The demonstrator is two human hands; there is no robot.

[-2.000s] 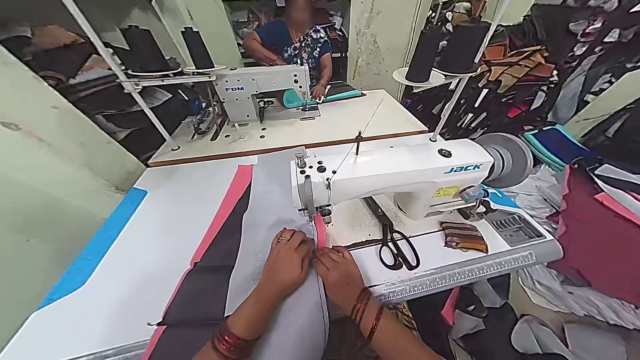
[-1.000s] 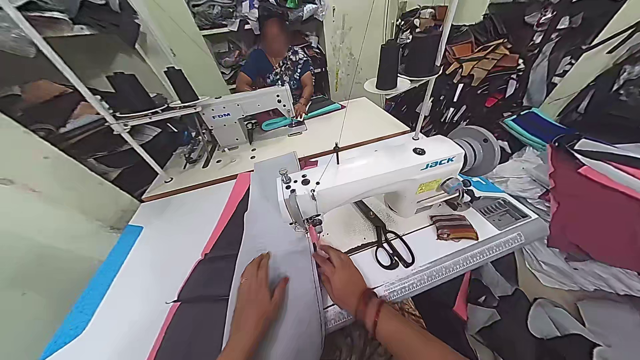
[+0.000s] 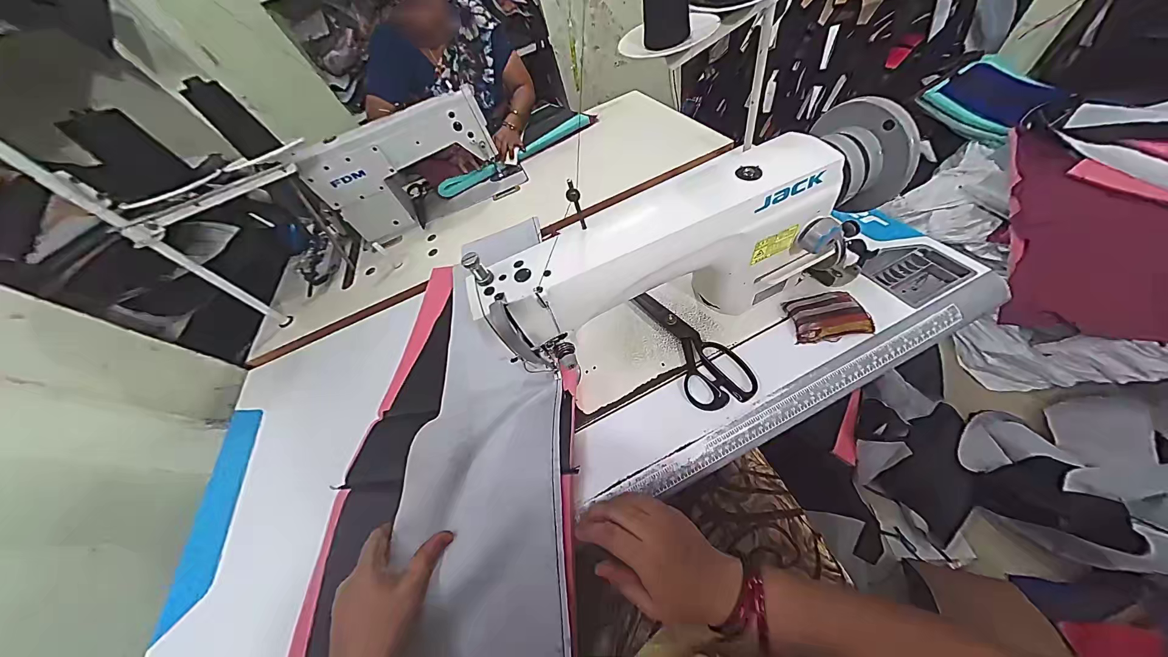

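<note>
A long grey fabric piece (image 3: 493,456), with black and pink fabric (image 3: 397,438) along its left side, lies under the needle area of a white Jack sewing machine (image 3: 675,228). My left hand (image 3: 388,584) grips the grey and black fabric near the bottom of the view, thumb on top. At the piece's right, pink-edged side is my right hand (image 3: 662,561), its fingers curled at the edge; whether they pinch it is hard to tell. Black-handled scissors (image 3: 698,356) lie on the machine bed, right of the needle.
A folded striped cloth (image 3: 829,317) rests near the machine's base. Behind stands an FDM sewing machine (image 3: 392,169), where a person handles teal-edged fabric (image 3: 516,155). Fabric scraps (image 3: 985,484) lie below at the right, with maroon cloth (image 3: 1077,237) above them. Blue material (image 3: 210,520) borders the table's left edge.
Both hands have moved from close to the needle down along the fabric, toward my body. The left hand, flat on the grey fabric a second ago, now grips it. The view has shifted.
</note>
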